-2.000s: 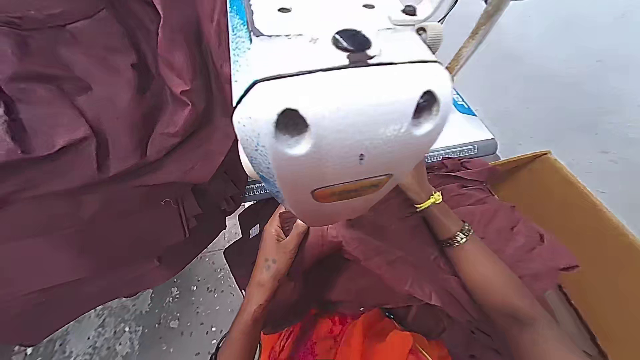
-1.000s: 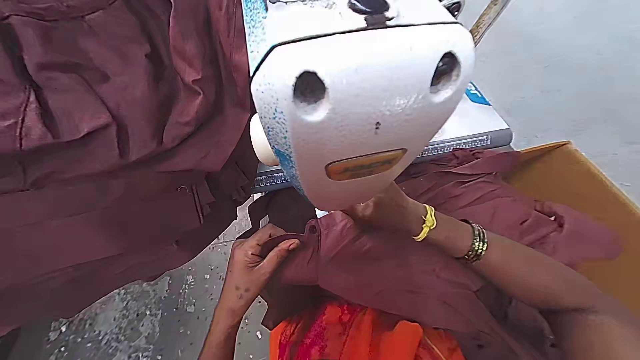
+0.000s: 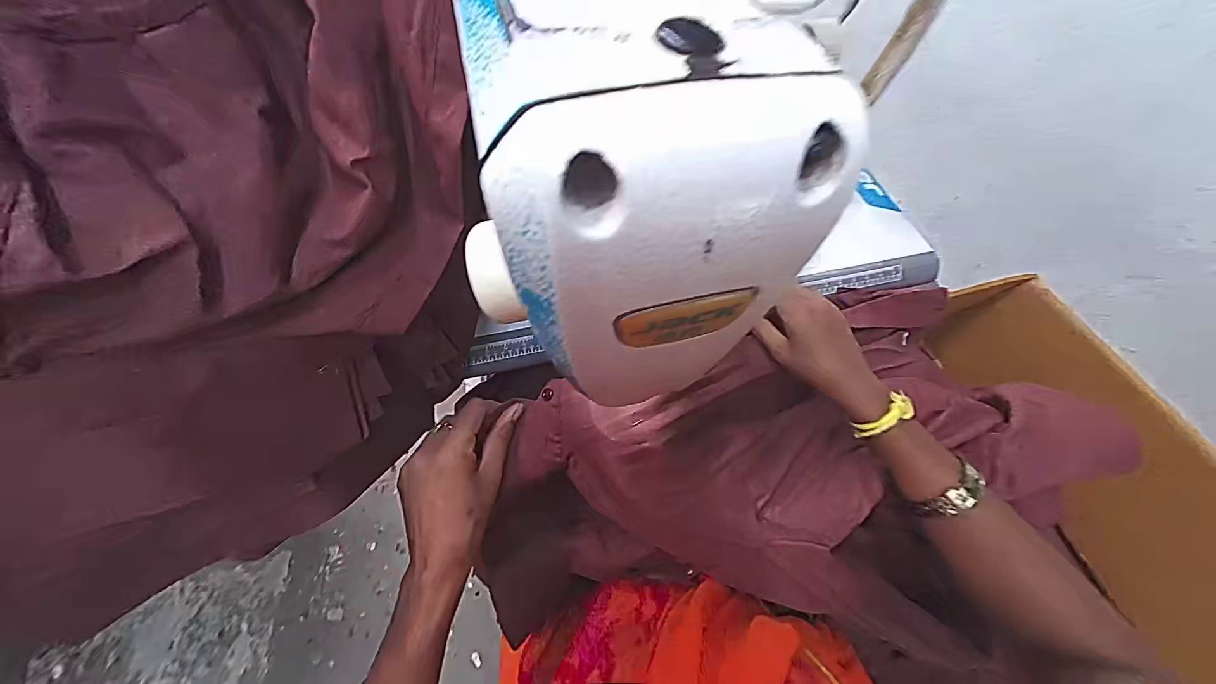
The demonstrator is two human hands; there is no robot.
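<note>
A white Jack sewing machine [image 3: 684, 218] fills the upper middle and hides the needle area. Below its head lies a maroon garment [image 3: 722, 465] with a small dark button near its left edge. My left hand [image 3: 456, 475] pinches that edge between thumb and fingers, left of the machine head. On the right, my right hand [image 3: 817, 342] rests on the cloth close beside the head, its fingertips partly hidden; whether it grips the fabric does not show. A yellow band and a metal bracelet are on that wrist.
A large pile of maroon cloth [image 3: 228, 285] hangs at the left. The machine bed [image 3: 874, 256] with a printed scale shows behind the head. At the right stands a cardboard box [image 3: 1121, 408], garment cloth reaching over it. Speckled floor [image 3: 218, 608] shows at lower left, orange fabric at bottom middle.
Two seconds ago the right hand was mostly hidden behind the machine head; now more of it shows at the head's right side. The garment's left edge is spread out more at my left hand.
</note>
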